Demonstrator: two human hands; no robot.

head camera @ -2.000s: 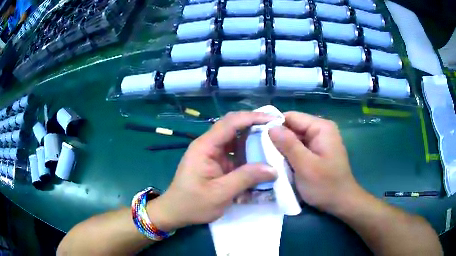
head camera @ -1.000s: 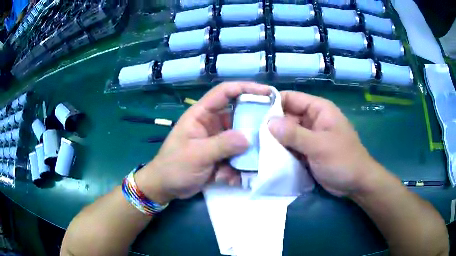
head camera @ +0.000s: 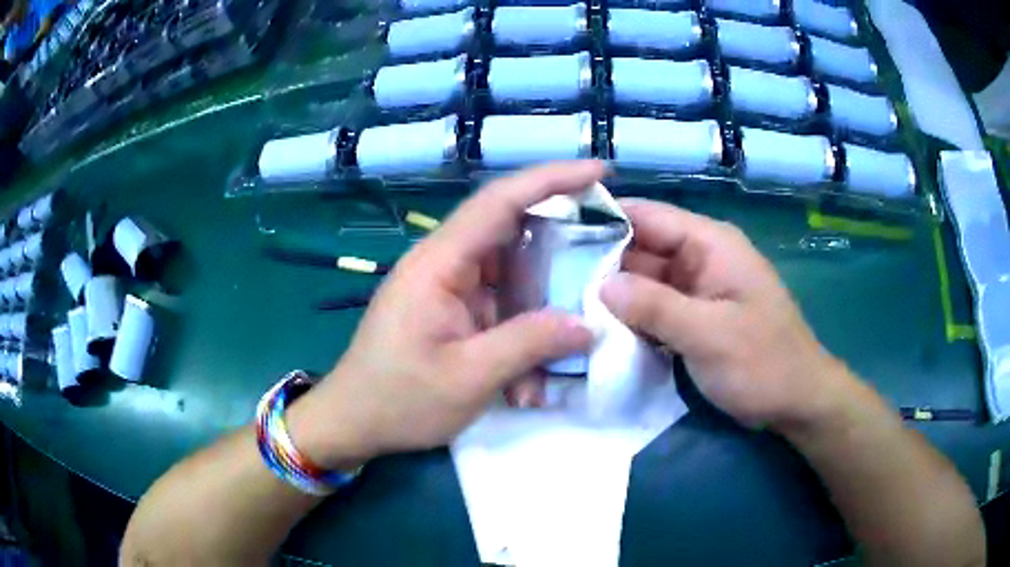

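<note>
My left hand (head camera: 443, 321), with a colourful bracelet on its wrist, grips a pale-blue device housing (head camera: 567, 277) at the centre, thumb on its face. My right hand (head camera: 714, 310) pinches a white wipe (head camera: 611, 360) against the housing's right side. The wipe wraps over the top edge, where a dark part of the housing shows. The wipe's lower part hangs down below the hands (head camera: 543, 487). The fingers and the wipe hide the housing's back and part of its sides.
A clear blister tray (head camera: 443, 179) with rows of white housings lies ahead. Loose housings (head camera: 133, 338) and another filled tray are at left. Dark stacked trays (head camera: 144, 83) stand upper left. Slim black tools (head camera: 357, 265) lie below the tray. White strips (head camera: 975, 255) and yellow tape (head camera: 945, 294) are at right.
Compared with one second ago, the housing is turned and tilted, showing a dark part at its top. My left fingers have moved up over its top edge. The wipe has shifted around it.
</note>
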